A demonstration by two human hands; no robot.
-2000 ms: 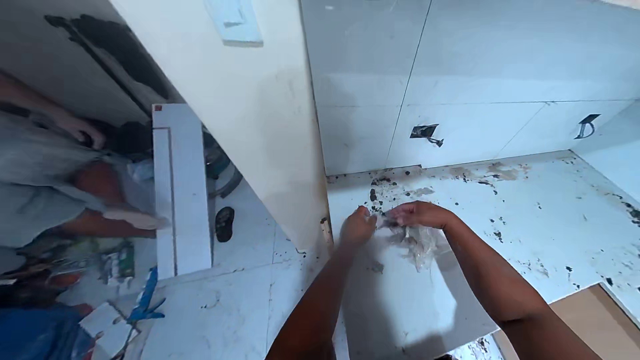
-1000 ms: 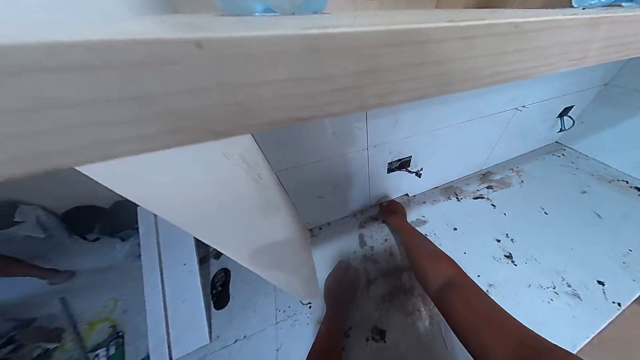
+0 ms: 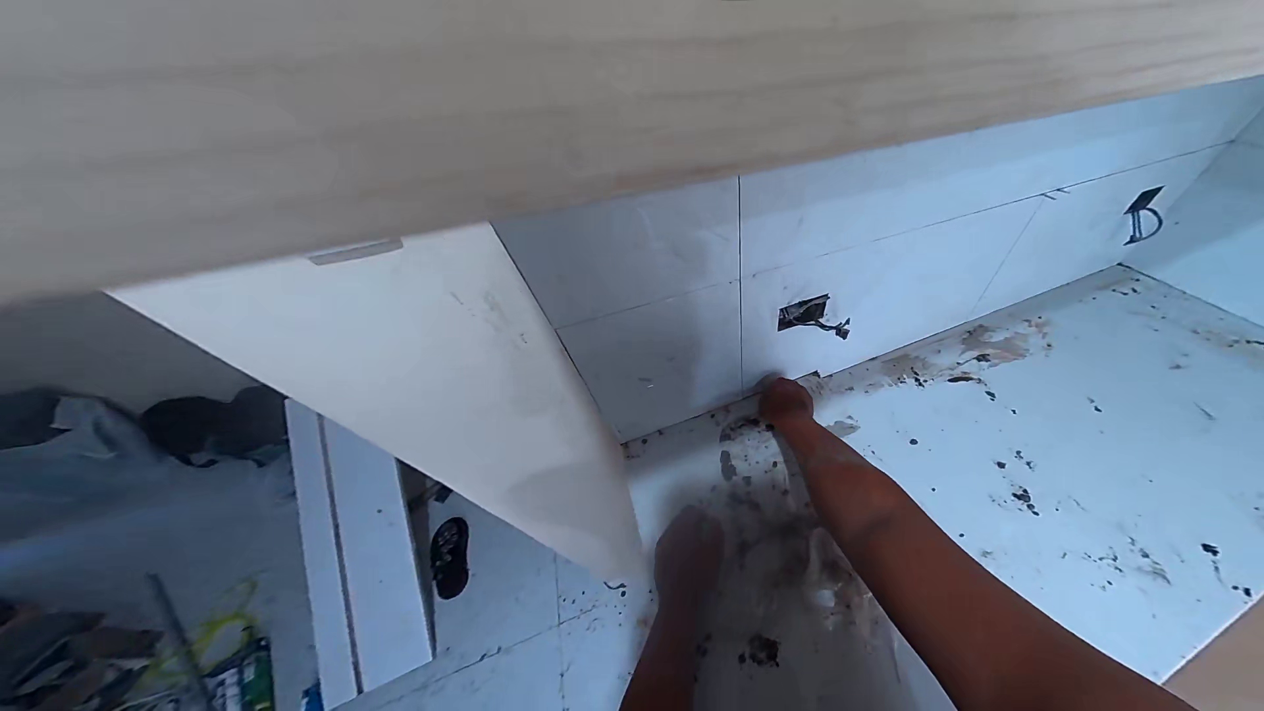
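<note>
My right hand (image 3: 787,402) reaches to the back edge of the dirty white slab (image 3: 1096,474), against the white tiled wall (image 3: 647,346). Its fingers are folded and hidden from view, so what it holds cannot be told. Nearer to me, my left hand (image 3: 689,553) is low over the slab, blurred, beside the end of the cream partition wall (image 3: 464,395). A translucent crumpled plastic piece (image 3: 825,573) seems to lie between my forearms. Dark smears and crumbs mark the slab around both hands.
A pale wooden board (image 3: 632,109) spans the top of the view, close to me. Wires stick out of a wall box (image 3: 805,313) and another box (image 3: 1144,202). On the left are long white boards (image 3: 370,553), a dark sandal (image 3: 450,558) and floor debris (image 3: 79,652).
My hands were close together over the slab two seconds ago; my right hand has moved to the wall edge and my left hand is apart from it. The view has shifted under the wooden board.
</note>
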